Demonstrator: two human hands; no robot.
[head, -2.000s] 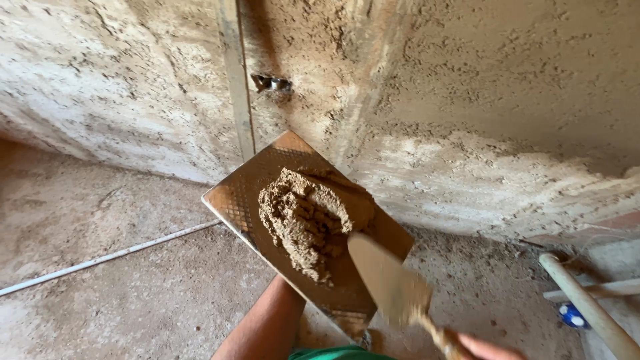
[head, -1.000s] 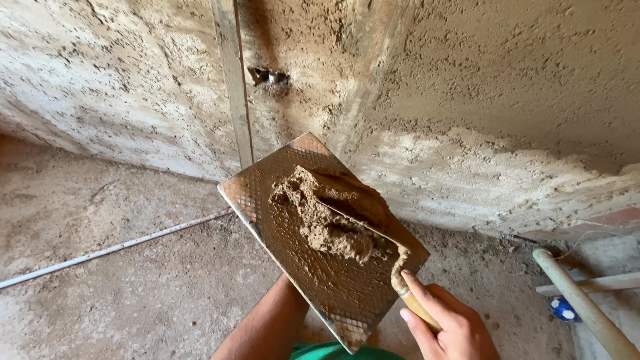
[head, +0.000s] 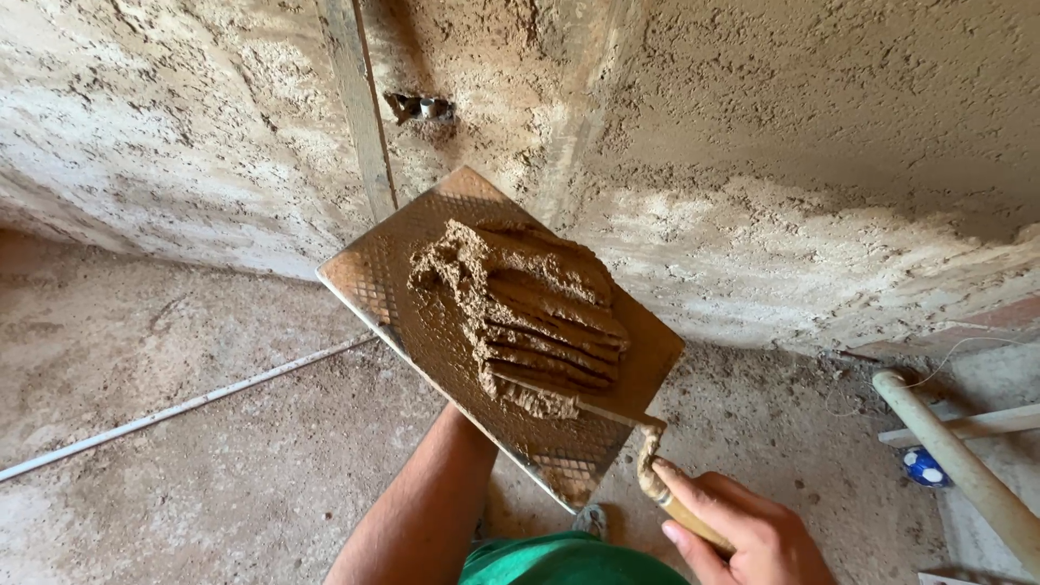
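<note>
My right hand (head: 743, 528) grips the wooden handle of a pointing trowel (head: 605, 413), whose blade edge is pressed into wet brown mortar (head: 536, 309). Ridges and grooves mark the mortar, which lies heaped on a ceramic tile (head: 382, 252) with a crosshatched surface, tilted diagonally in front of me. Beneath the tile my left forearm reaches up; the left hand itself is hidden under the tile, so its grip does not show. Mortar clings to the trowel's neck.
Ahead stands a rough plastered wall (head: 715, 106) with a vertical wooden strip (head: 357, 106) and an electrical box hole (head: 422, 107). A thin white pipe (head: 187, 406) lies on the floor at left. At right are a thick pipe (head: 951, 447), a board (head: 991, 424) and a blue-and-white ball (head: 925, 467).
The trowel has moved from over the tile's right side into the mortar, then toward the tile's near edge. The mortar heap now spreads wider and is cut into ridges.
</note>
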